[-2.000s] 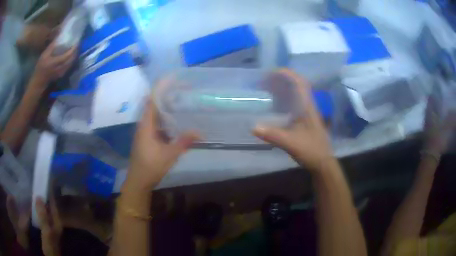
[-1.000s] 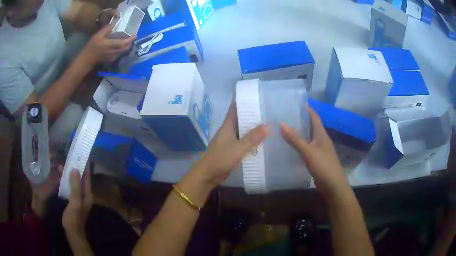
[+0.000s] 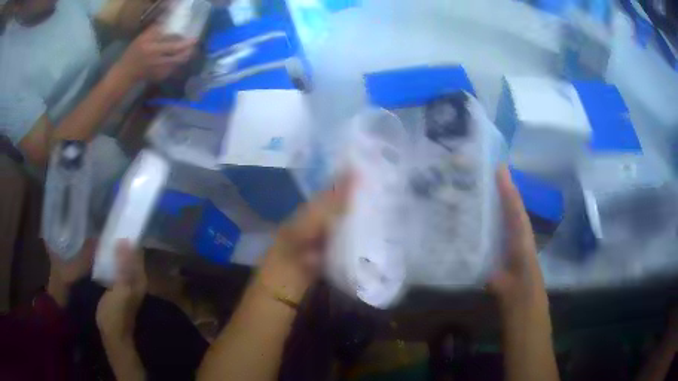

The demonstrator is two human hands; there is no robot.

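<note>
The frame is blurred. My left hand (image 3: 305, 238) holds the white base cover (image 3: 374, 193), an upright oval shell turned at an angle, by its left side. My right hand (image 3: 515, 253) holds the clear housing (image 3: 479, 223), its open side facing me, by its right side. The two parts are side by side; whether they touch is not clear. Inside the housing the square black cooling fan (image 3: 448, 119) shows at the top, with blurred dark and pale wiring or parts below it.
Blue-and-white cartons (image 3: 269, 126) stand on the white table (image 3: 338, 74) behind and beside my hands. An open carton (image 3: 632, 208) is at right. At left, a neighbour's hands hold a white cover (image 3: 131, 216) and a frosted housing (image 3: 68, 201). Another person's hand (image 3: 160, 56) holds a small white part.
The white cover and clear housing were closed together and are now apart, opened like a book. The fan and inside parts have come into view. The neighbour's white cover has turned slightly.
</note>
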